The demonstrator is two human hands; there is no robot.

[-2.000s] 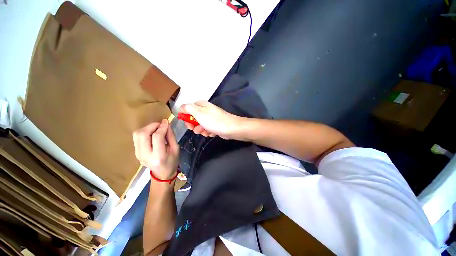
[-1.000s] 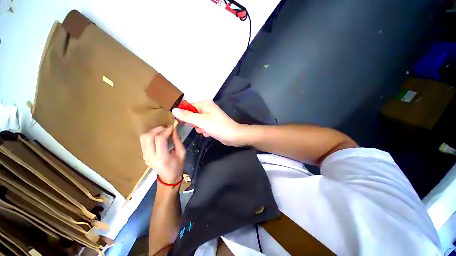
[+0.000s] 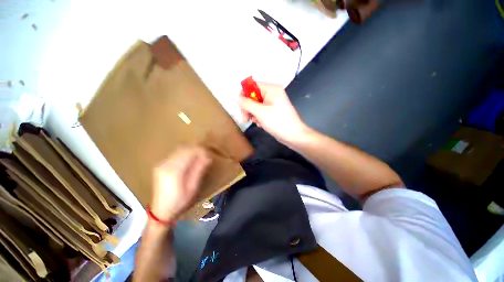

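A tan-brown bag panel (image 3: 138, 121) lies at a slant on the white table, with reddish-brown corner patches (image 3: 166, 52) and a small cream label (image 3: 184, 118). My left hand (image 3: 181, 179), with a red bracelet, is blurred over the panel's lower part, near its front edge; whether it grips anything cannot be seen. My right hand (image 3: 272, 110) holds a small red block, seemingly a lighter (image 3: 252, 89), above the table to the right of the panel. Thread snips (image 3: 277, 30) lie with blades apart at the upper right, a dark cord trailing from them.
A stack of brown bag pieces (image 3: 55, 193) with pale tape ends stands at the left. A blurred brown object (image 3: 359, 8) is at the top edge. A carton (image 3: 461, 157) is on the right. Pale scraps (image 3: 208, 208) show below the panel's front edge.
My right hand has moved up and right, away from the panel corner, with the red block. My left hand has let go of the tape tail at the corner and moved down onto the panel.
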